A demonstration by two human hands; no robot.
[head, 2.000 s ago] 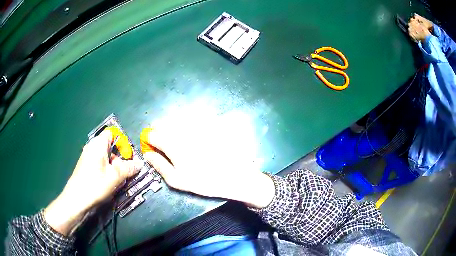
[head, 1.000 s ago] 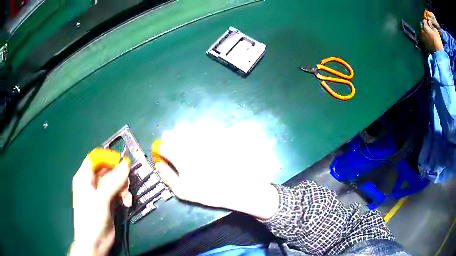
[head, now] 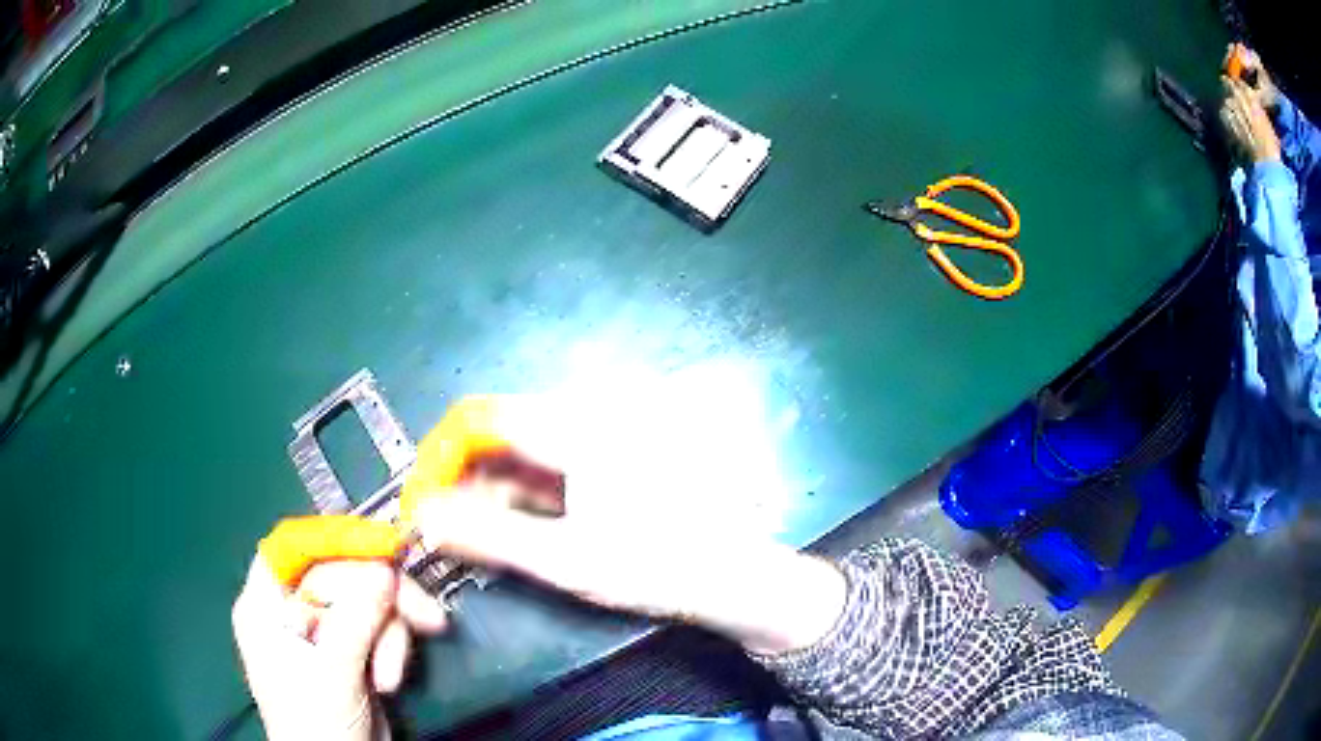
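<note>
A grey housing [head: 313,460] lies on the green bench, its open window visible; its slotted end is mostly hidden by the hands. My left hand [head: 326,623], with an orange finger cot, is at the slotted end. Its fingers are bent and meet the right fingertips there. My right hand [head: 609,492], also with orange cots, lies across the housing's right side, blurred and washed out by glare. Whether either hand grips a thin part or lead between its fingertips cannot be made out.
A second squarish grey unit [head: 687,157] lies farther up the bench [head: 493,275]. Open orange-handled scissors [head: 917,214] lie to its right. At far right are a person's hands [head: 1249,109], a small grey part [head: 1179,102] and a blue stool [head: 1043,500].
My left hand has moved down and right from beside the window, and my right fingers have moved left over the slotted end to meet it. The housing's window is now uncovered.
</note>
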